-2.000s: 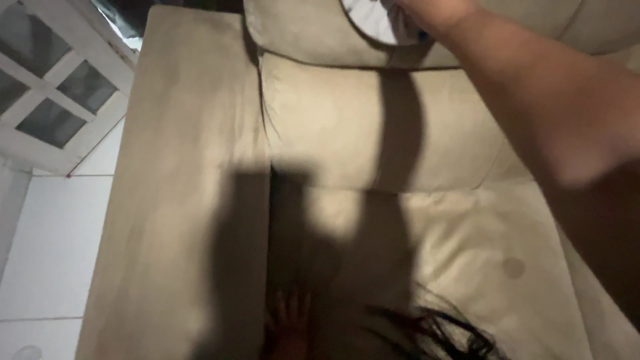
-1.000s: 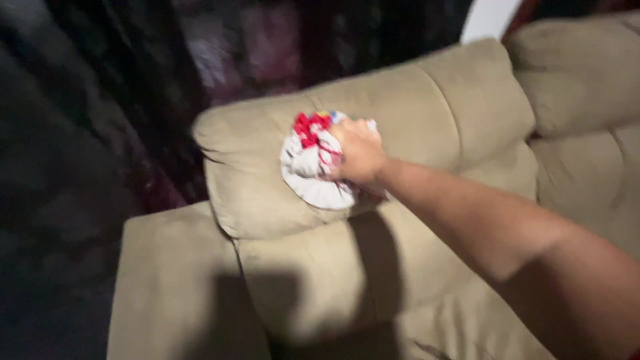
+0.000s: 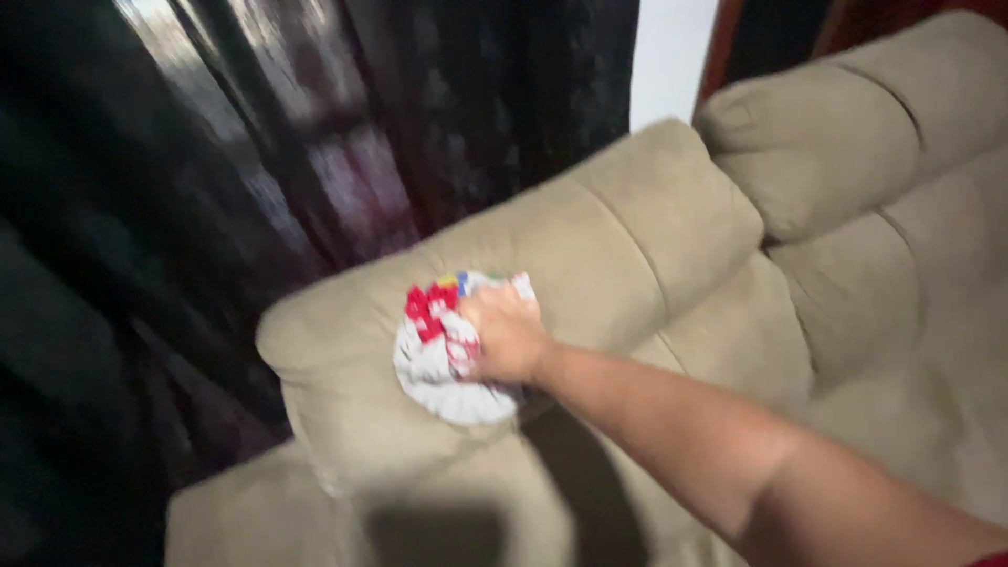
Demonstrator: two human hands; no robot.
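Observation:
My right hand (image 3: 508, 335) reaches in from the lower right and grips a bunched white cloth (image 3: 457, 394) with red, blue and yellow printed patches. The cloth lies pressed against the front of the padded headrest of a beige sofa (image 3: 583, 252). My fingers are partly lost in its folds and in the blur. My left hand is out of view.
A dark curtain (image 3: 236, 197) hangs behind the sofa, with light showing through near the top. The sofa's armrest (image 3: 244, 512) is at the lower left. Another back section (image 3: 819, 150) continues to the right, near a white wall strip (image 3: 673, 63). Shadows fall across the seat back.
The view has swung up from the seat and armrest to the headrest and curtain. The left hand, seen low on the sofa two seconds ago, is out of view. The right hand still holds the cloth.

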